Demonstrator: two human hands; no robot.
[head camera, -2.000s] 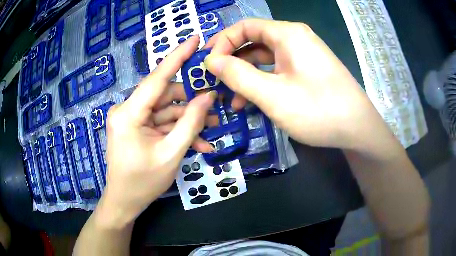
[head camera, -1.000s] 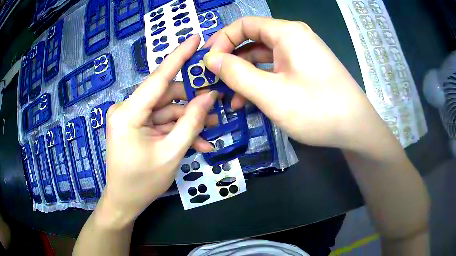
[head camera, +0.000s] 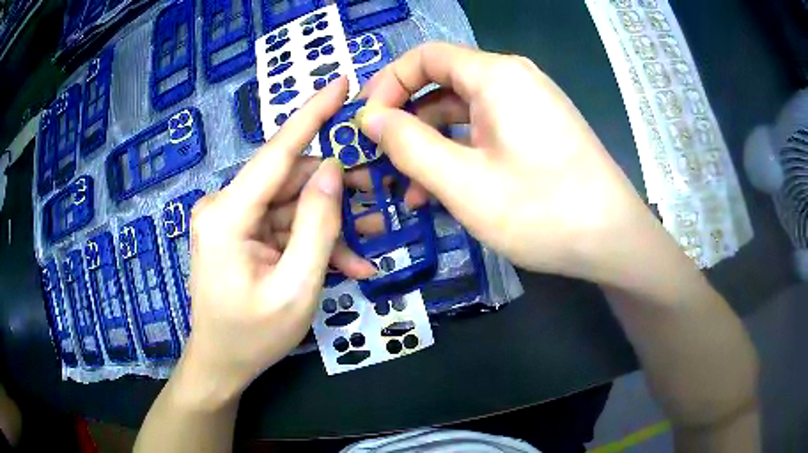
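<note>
A blue phone case (head camera: 390, 232) is held upright and slightly tilted between my bare hands. My left hand (head camera: 270, 243) grips its left side, with the thumb tip near the camera area and fingers behind the case. A pale gold camera ring sticker (head camera: 346, 144) lies around the round holes at the case's top corner. My right hand (head camera: 496, 159) has its thumb and forefinger pinched at the sticker's upper right edge and covers part of it; other fingers are behind the case. A white sticker sheet (head camera: 324, 64) with dark shapes passes under the held case, its lower end showing below.
More blue phone cases (head camera: 159, 152) lie in rows on clear wrinkled plastic (head camera: 124, 102). Long pale spare sticker sheets (head camera: 678, 133) lie at the right on the dark bench (head camera: 554, 332). A white fan (head camera: 793, 159) stands at the right edge.
My left thumb has moved from the case's middle up and left to beside the camera area. The case and the right hand have shifted slightly down.
</note>
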